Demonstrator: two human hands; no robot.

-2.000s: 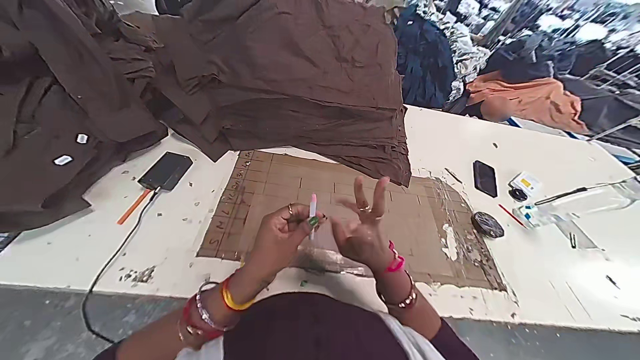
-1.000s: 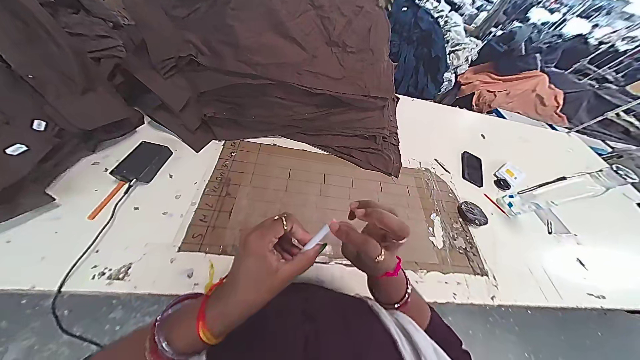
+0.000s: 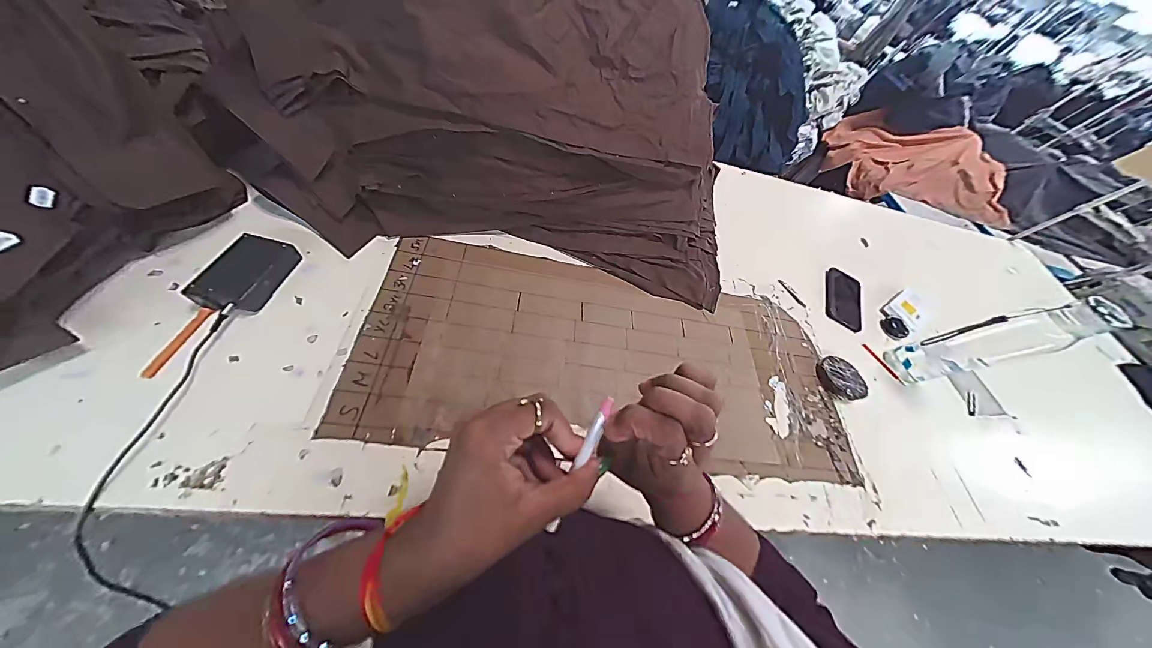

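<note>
Between thumb and fingers, my left hand (image 3: 513, 468) holds a short white stick with a pink tip (image 3: 591, 436), perhaps a marking pencil or chalk; its exact kind is unclear. My right hand (image 3: 670, 432) is curled close beside it, its fingertips at the pink end; whether they grip it cannot be told. Both hands are above the near edge of a brown cardboard sheet (image 3: 486, 310) ruled with a grid and marked with size letters along its left side. Behind the sheet, a stack of dark brown fabric pieces (image 3: 504, 135) overhangs its far edge.
A black device (image 3: 243, 270) with a cable and an orange-handled tool (image 3: 178, 343) lie at left. At right are a smartphone (image 3: 843, 299), a round black object (image 3: 842, 378), a red stick (image 3: 882, 363) and a clear plastic bottle (image 3: 999, 342). Piled garments stand behind the white table (image 3: 774, 216).
The fingers of my right hand, spread two seconds ago, have curled in beside the white stick. The stick remains in my left hand.
</note>
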